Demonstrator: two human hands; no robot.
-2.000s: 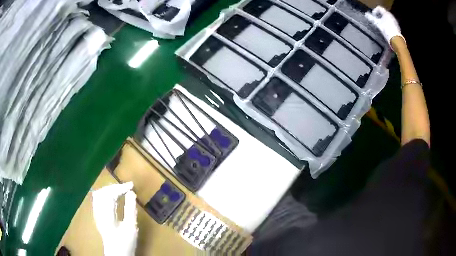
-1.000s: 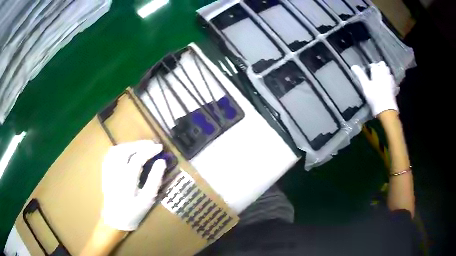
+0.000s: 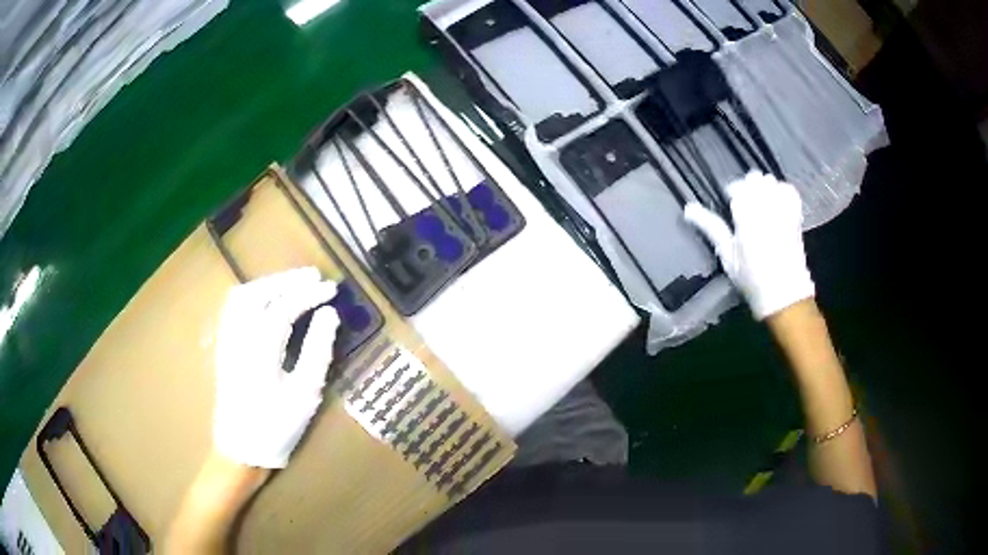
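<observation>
My gloved left hand (image 3: 271,363) is on the cardboard, its thumb and fingers around the near solid end of a black frame (image 3: 355,314) with blue-purple discs. My gloved right hand (image 3: 764,244) is over the tray at right, its fingers on the thin rails of several bunched black frames (image 3: 693,92); their exact number and the fingertips' grip are blurred. Several fanned black frames (image 3: 423,266) with blue-purple discs lie on the white foam pad (image 3: 531,336), untouched.
The tray (image 3: 639,211) holds more frames in pockets, with translucent sheet at its right side. Small dark strips (image 3: 423,417) lie at the cardboard's (image 3: 163,358) right edge. Another black frame (image 3: 92,482) lies at lower left. Pale foam sheets (image 3: 76,76) are piled at upper left.
My right hand has moved from the tray's far corner towards its near side, and frames there are now bunched together. My left hand has come onto the frame on the cardboard. The view has shifted.
</observation>
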